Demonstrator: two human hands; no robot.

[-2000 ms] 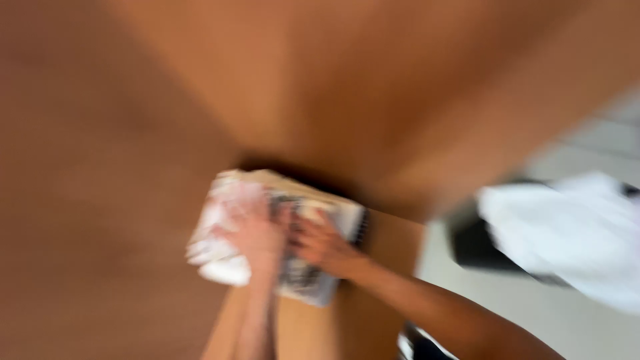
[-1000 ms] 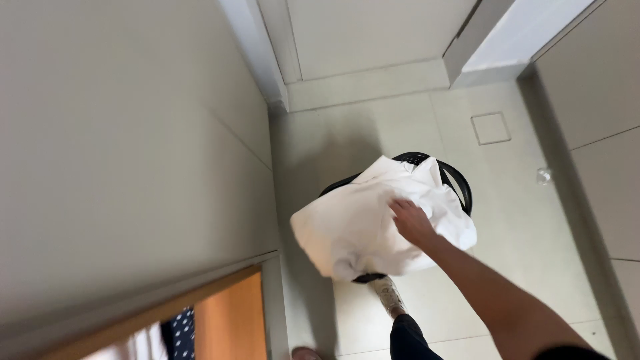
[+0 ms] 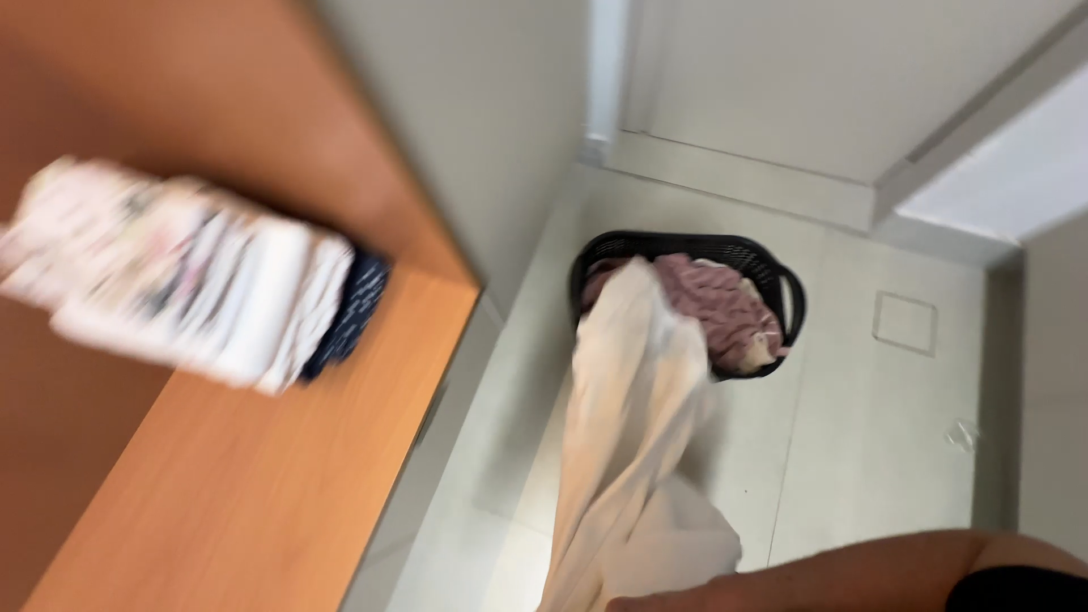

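Observation:
A long white cloth [image 3: 637, 442] stretches from the black plastic laundry basket [image 3: 697, 245] down to the bottom edge of the view. My right hand [image 3: 663, 600] is at that lower edge, against the cloth, mostly cut off; the cloth hangs from it, though the fingers do not show. Mauve crumpled fabric [image 3: 718, 310] lies inside the basket, which stands on the floor. My left hand is out of view. On the wooden shelf [image 3: 314, 450] at left, a blurred row of folded clothes [image 3: 212, 272] ends with a dark blue patterned piece [image 3: 353, 306].
The grey side panel [image 3: 459, 127] of the cabinet stands between the shelf and the basket. A pale door [image 3: 765, 76] is beyond the basket. The tiled floor [image 3: 850, 442] has a square cover [image 3: 905, 323] and a small clear scrap [image 3: 962, 435] at the right.
The white cloth, bunched over the basket one second ago, now trails toward the bottom of the view, uncovering the mauve fabric. My right hand has moved away from the basket. The view has shifted.

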